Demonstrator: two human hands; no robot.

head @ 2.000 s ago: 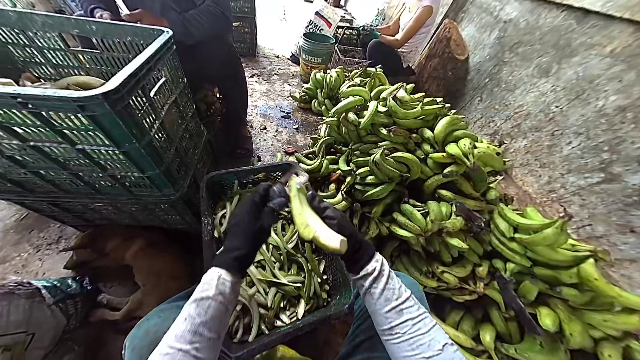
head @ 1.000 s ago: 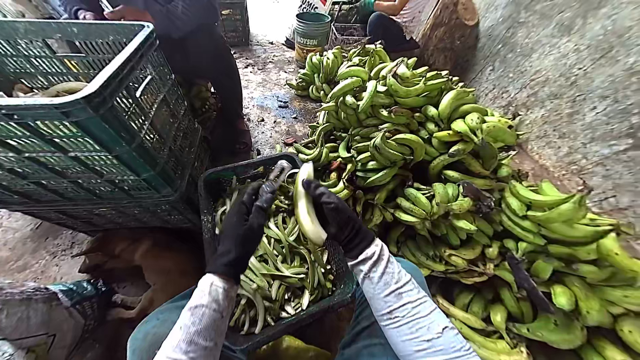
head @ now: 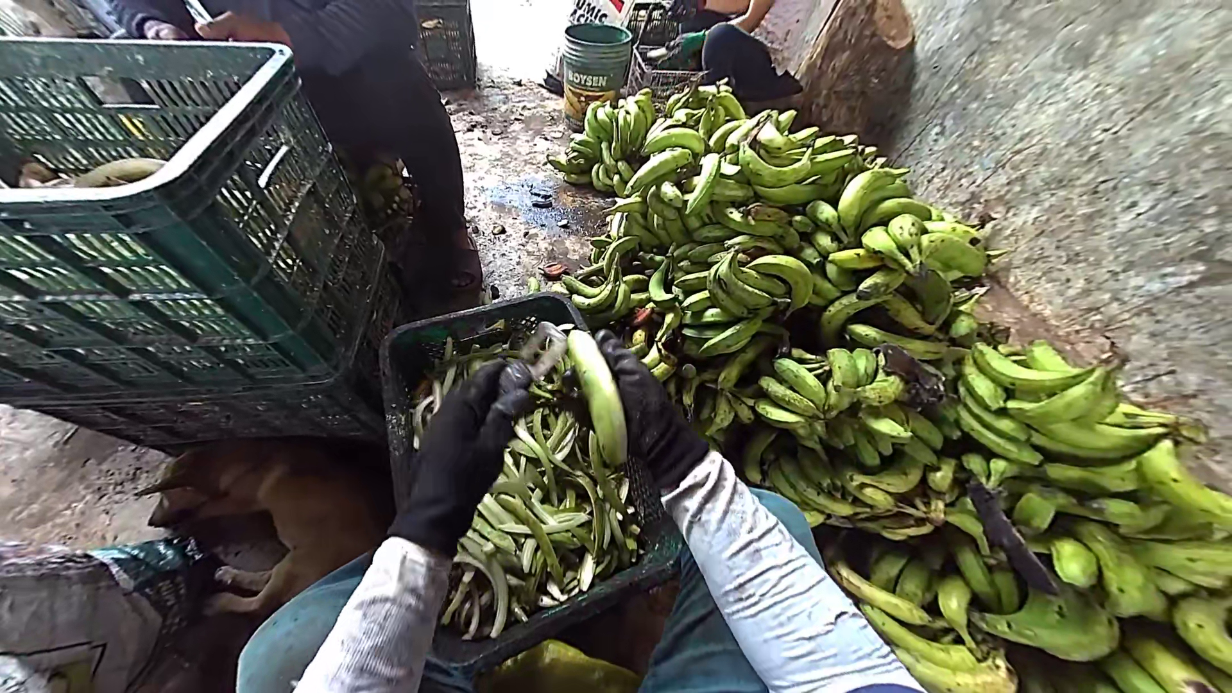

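Note:
Above a dark plastic crate (head: 664,566) between my knees, my right hand (head: 653,409), in a black glove, holds a partly peeled green plantain (head: 599,395) upright by its right side. My left hand (head: 470,448), also in a black glove, is closed around a peeler (head: 545,348), whose pale head lies just left of the plantain's upper end. Many peel strips (head: 539,525) fill the crate below. The left fingers partly hide the peeler's handle.
A large heap of green plantain bunches (head: 760,279) lies right, against a concrete wall (head: 1078,144). Stacked green crates (head: 241,231) stand left, with a dog (head: 298,510) lying below. A person stands behind them; another sits near a bucket (head: 592,72) and a log (head: 857,67).
The plantain has turned in my right hand; a greener side now faces up than a second ago. Two seconds ago it pointed down to the right, with its pale end out.

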